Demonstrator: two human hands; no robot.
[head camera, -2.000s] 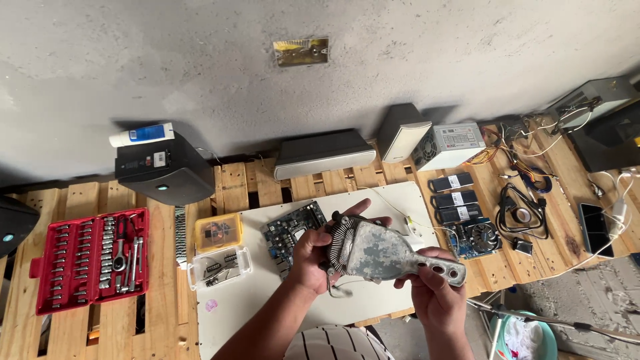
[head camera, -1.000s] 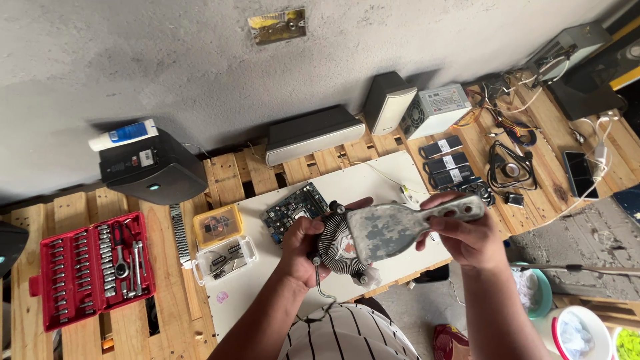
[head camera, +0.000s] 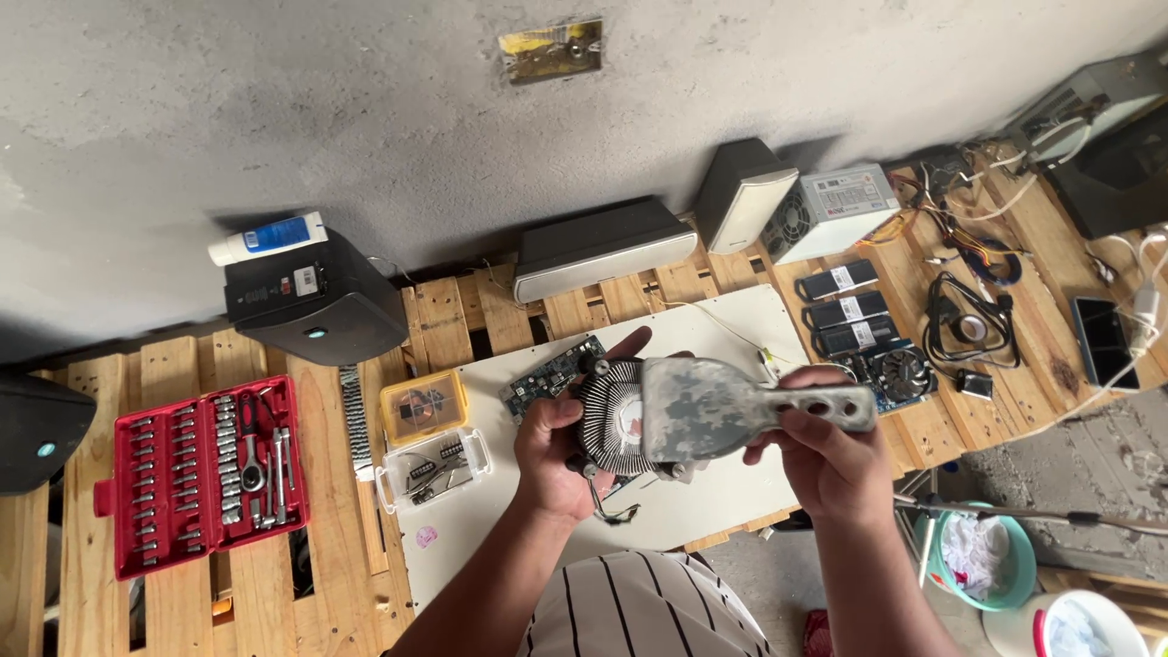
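My left hand (head camera: 561, 447) holds a round CPU cooler (head camera: 610, 420) with radial metal fins by its edge; a short cable hangs below it. In my right hand (head camera: 826, 447) is the handle of a wide metal scraper (head camera: 703, 411), mottled grey, its blade laid over the right part of the cooler's face. A reddish-grey patch shows at the cooler's centre beside the blade edge. Behind the left hand a green motherboard (head camera: 553, 372) lies on a white board (head camera: 493, 538), partly hidden by the hand and the cooler.
A red socket set (head camera: 210, 474), an orange-lidded box (head camera: 422, 408) and a clear box of small parts (head camera: 433, 470) are at left. Speakers (head camera: 602, 246) and a power supply (head camera: 832, 212) stand along the wall. Boxed modules (head camera: 837, 279), a graphics card (head camera: 899, 372), cables (head camera: 972, 319) and a phone (head camera: 1106, 339) lie at right.
The cooler's finned face, largely behind the scraper two seconds ago, now shows more fully on the left. Both hands keep hold of the same things. The view has shifted.
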